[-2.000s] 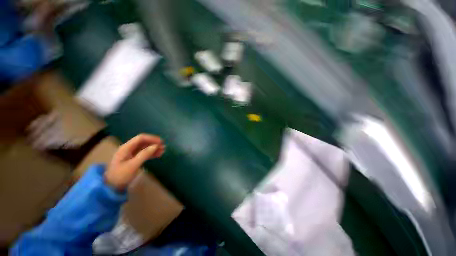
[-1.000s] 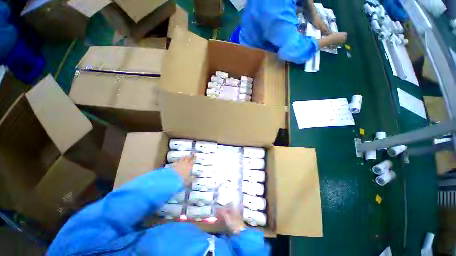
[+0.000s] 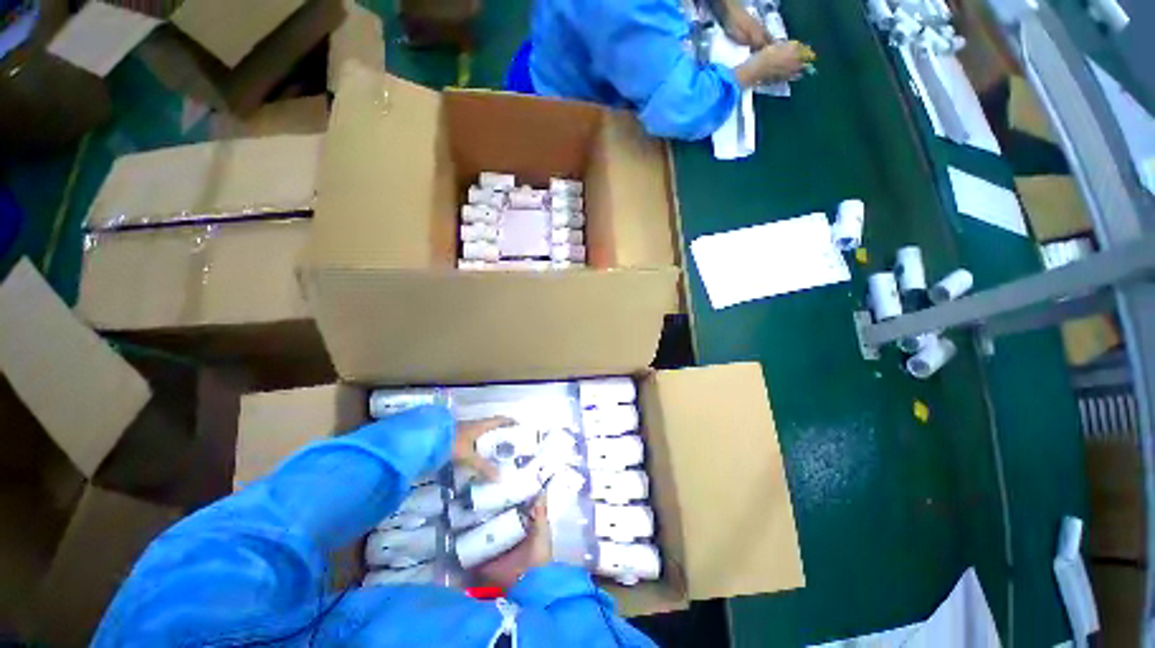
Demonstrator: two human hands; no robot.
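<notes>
The open brown carton (image 3: 727,487) holds white cylinders, with a column along its right side (image 3: 613,451) and others at its left. Several loose white cylinders (image 3: 492,538) lie bunched at different angles over the middle of the carton. My left hand (image 3: 478,446) is at the upper left of this bunch, against the cylinders. My right hand (image 3: 522,552) is at its lower side, with the fingers up against the cylinders. The hands hold the bunch between them. The cylinders partly hide both hands. A pale layer pad (image 3: 507,403) shows bare behind the bunch.
Another open carton (image 3: 507,317) with white cylinders stands just behind. A taped carton (image 3: 203,268) is at its left. The green bench (image 3: 811,380) on the right bears a label sheet (image 3: 770,260), loose cylinders (image 3: 884,296) and a metal bar (image 3: 1013,301). A blue-sleeved person (image 3: 633,63) works beyond.
The cylinders left of the middle have been gathered into a bunch between my hands. My hands have come closer together. The whole view has shifted, so the cartons and bench appear further left.
</notes>
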